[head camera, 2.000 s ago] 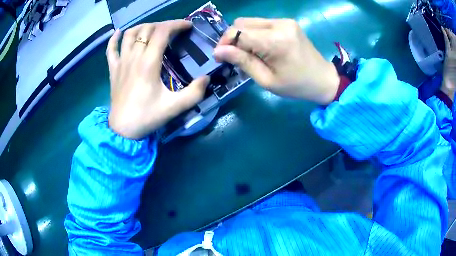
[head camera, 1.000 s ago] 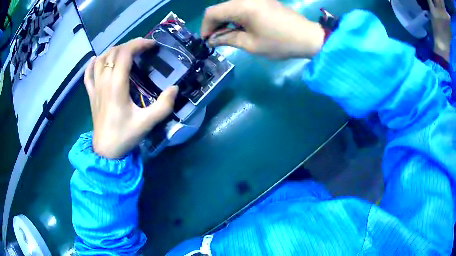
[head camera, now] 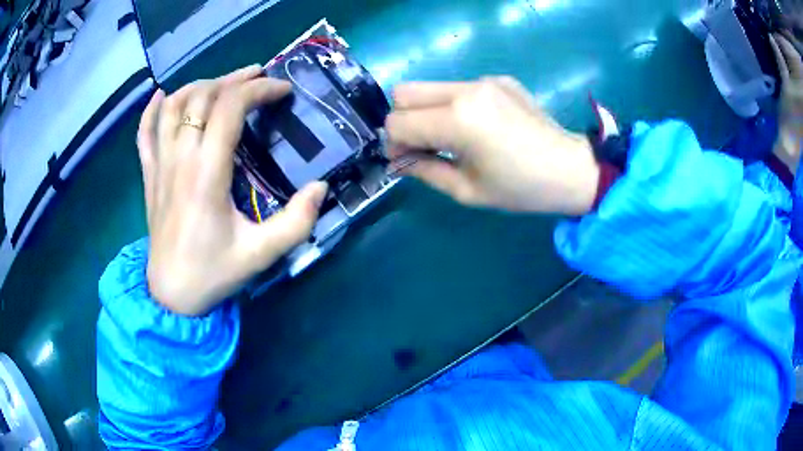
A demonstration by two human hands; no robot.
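An open device unit [head camera: 352, 207] with a white-grey frame lies tilted on the dark-green surface. Its inner module [head camera: 304, 141] has a pale grey top with a dark rectangle. Thin red, white and yellow wires [head camera: 304, 77] run around it. My left hand [head camera: 207, 189] grips the unit from its left side, thumb on the near edge and fingers over the far edge. My right hand [head camera: 480, 141] is at the unit's right edge, fingers pinched on a thin dark tool [head camera: 407, 165], mostly hidden and blurred. What its tip touches cannot be seen.
A white board [head camera: 88, 97] with small dark pieces [head camera: 35, 44] lies at the upper left. A white disc [head camera: 19, 410] is at the lower left edge. At the upper right, another person's hand [head camera: 786, 66] is beside a similar unit on a white base [head camera: 740, 70].
Since one second ago, my right hand has moved down and towards me, from the unit's far right corner to its right edge. The unit has turned slightly and its round base is less visible.
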